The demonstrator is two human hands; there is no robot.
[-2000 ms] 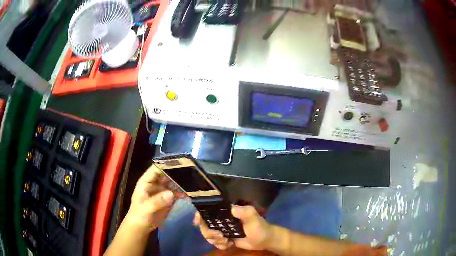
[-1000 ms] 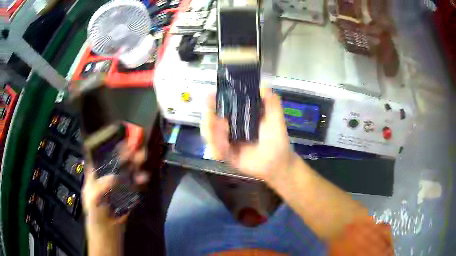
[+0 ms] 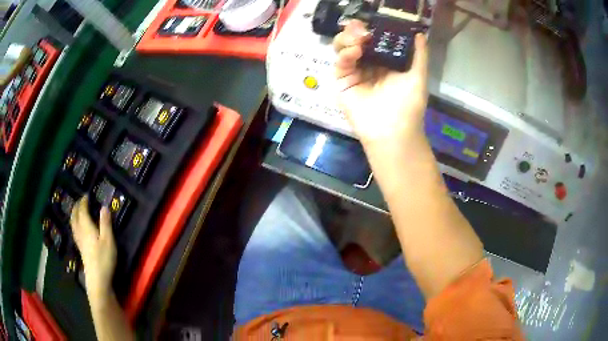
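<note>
My right hand (image 3: 383, 100) holds an open flip phone (image 3: 390, 43), keypad half towards me, over the left part of the white machine's top. The phone's upper end is cut off by the frame's top edge. My left hand (image 3: 95, 243) reaches over the black foam tray (image 3: 170, 176), fingers apart, beside a closed phone (image 3: 110, 200) in its pocket. No phone shows in the left hand; whether its fingertips touch one is unclear. Other closed phones (image 3: 160, 116) with yellow marks lie in the pockets.
The machine's front panel has a yellow button (image 3: 311, 82), lit display (image 3: 453, 136) and red button (image 3: 560, 191). A smartphone (image 3: 323, 153) lies before it. A black fixture (image 3: 333, 16) is on top at left. Red trays (image 3: 200, 43) and a fan base (image 3: 247, 13) stand behind; a green conveyor edge is at left.
The open phone seen in my left hand one second ago is no longer there; that hand moved down-left onto the tray. My right hand moved its phone over the machine's left part. The view turned left.
</note>
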